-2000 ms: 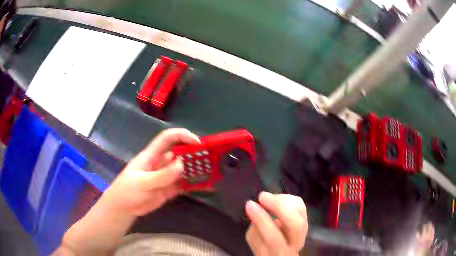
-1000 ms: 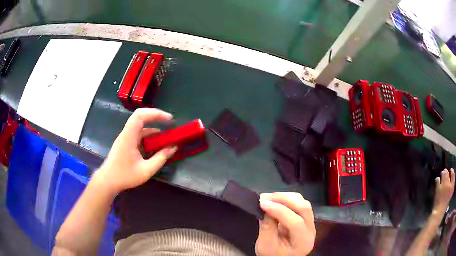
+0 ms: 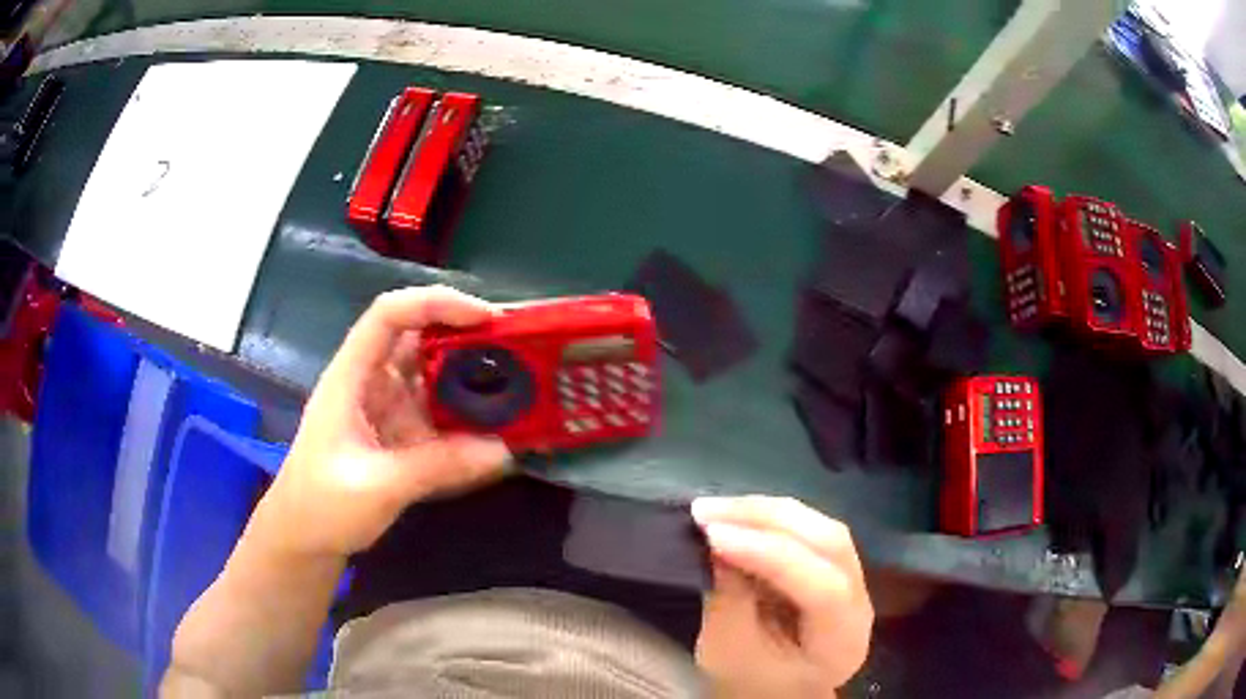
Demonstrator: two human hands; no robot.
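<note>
My left hand [image 3: 362,417] holds a red portable radio [image 3: 540,376] by its left end. The radio's round black speaker is uncovered beside my fingers, and its keypad and small display face me on the right. My right hand [image 3: 786,587] pinches a thin dark speaker grille [image 3: 635,541] by its right end, below and to the right of the radio, apart from it. Loose dark grilles [image 3: 875,307] lie in an overlapping pile to the right. More grilles [image 3: 697,317] lie just behind the held radio.
Two red radios [image 3: 414,171] stand on edge near a white sheet [image 3: 198,191]. A fitted radio [image 3: 991,455] is right of the pile. Open radios [image 3: 1100,280] stand by the metal post [image 3: 1004,103]. Blue bins [image 3: 103,451] are at lower left. Another person's arm [image 3: 1209,669] shows lower right.
The held radio has turned from showing its narrow red side to showing its speaker and keypad. Two seconds ago the grille was at the radio's face; it is now apart from it, still in my right hand.
</note>
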